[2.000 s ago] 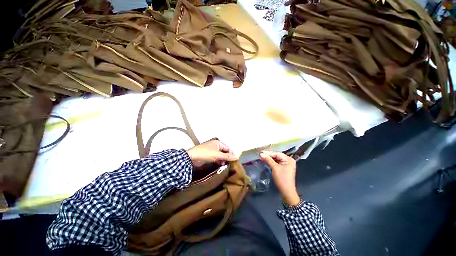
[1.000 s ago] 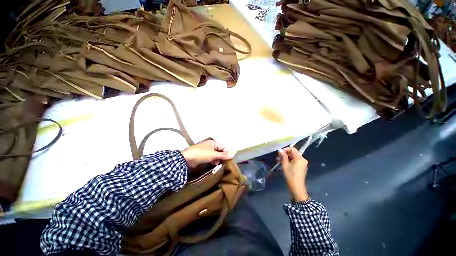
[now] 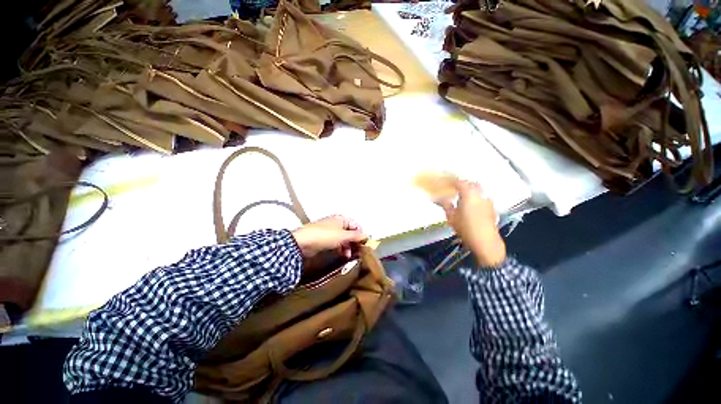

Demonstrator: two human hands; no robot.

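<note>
A brown handbag (image 3: 296, 335) lies at the table's front edge and over my lap, with its mouth partly open and a small shiny piece at its front. My left hand (image 3: 332, 237) pinches the zipper end (image 3: 370, 244) at the bag's right corner, where a small pale yellow tip shows. My right hand (image 3: 473, 217) is over the table's right part, apart from the bag, with its fingertips by a yellow stain. The hand is slightly blurred, and I cannot tell whether it holds anything.
A long row of overlapping brown bags (image 3: 198, 87) lies across the back left. A high pile of brown bags (image 3: 553, 87) is at the right. A clear plastic bag or cup (image 3: 409, 278) hangs by the edge of the white table (image 3: 348, 173). Dark floor (image 3: 617, 284) lies right.
My right hand has moved up from beside the table edge to over the table. My left hand stays at the bag's corner. The bag has hardly moved.
</note>
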